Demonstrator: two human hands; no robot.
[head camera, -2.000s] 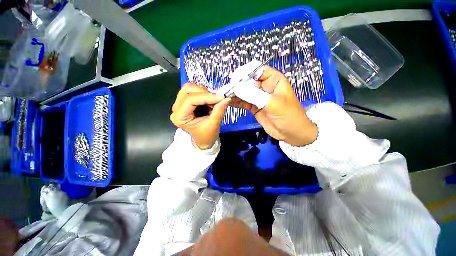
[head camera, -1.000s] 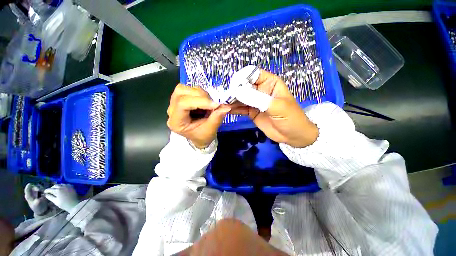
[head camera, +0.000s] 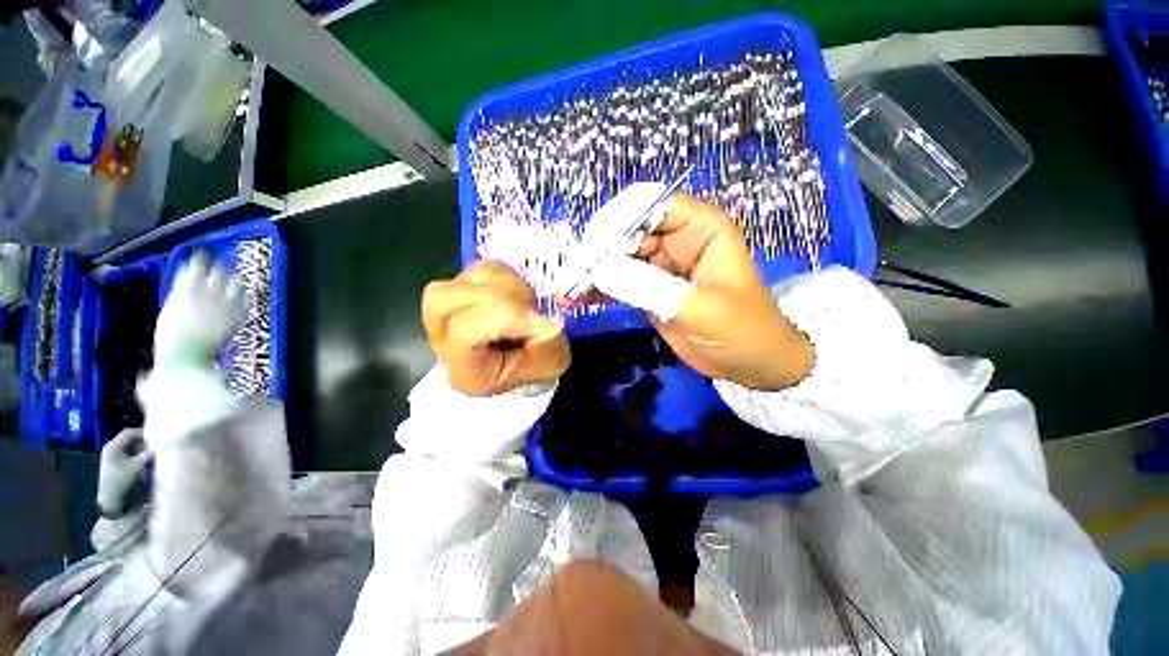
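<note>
My right hand (head camera: 718, 288), with white finger cots (head camera: 641, 285) on its fingers, holds a slim grey hand tool (head camera: 664, 197) that slants down to the left. My left hand (head camera: 494, 331) is just left of the tool's lower end, fingers curled and pinched together; what it holds is too small or hidden to tell. Both hands are over the near edge of the blue rod tray (head camera: 840, 167), which is full of silvery metal rods (head camera: 769, 109). The blue black-parts tray (head camera: 673, 486) lies below my hands, with dark parts (head camera: 615, 410) in it.
A clear plastic box (head camera: 981, 154) stands right of the rod tray, with black thin strips (head camera: 942, 285) below it. A metal post (head camera: 340, 77) slants at upper left. At the left, a neighbour's gloved hand (head camera: 203, 308) is over another blue tray (head camera: 192, 250).
My left hand has moved slightly down and away from my right fingers, its fingers more curled. The tool shows more clearly. The neighbour's white-gloved hand has reached up over the left tray.
</note>
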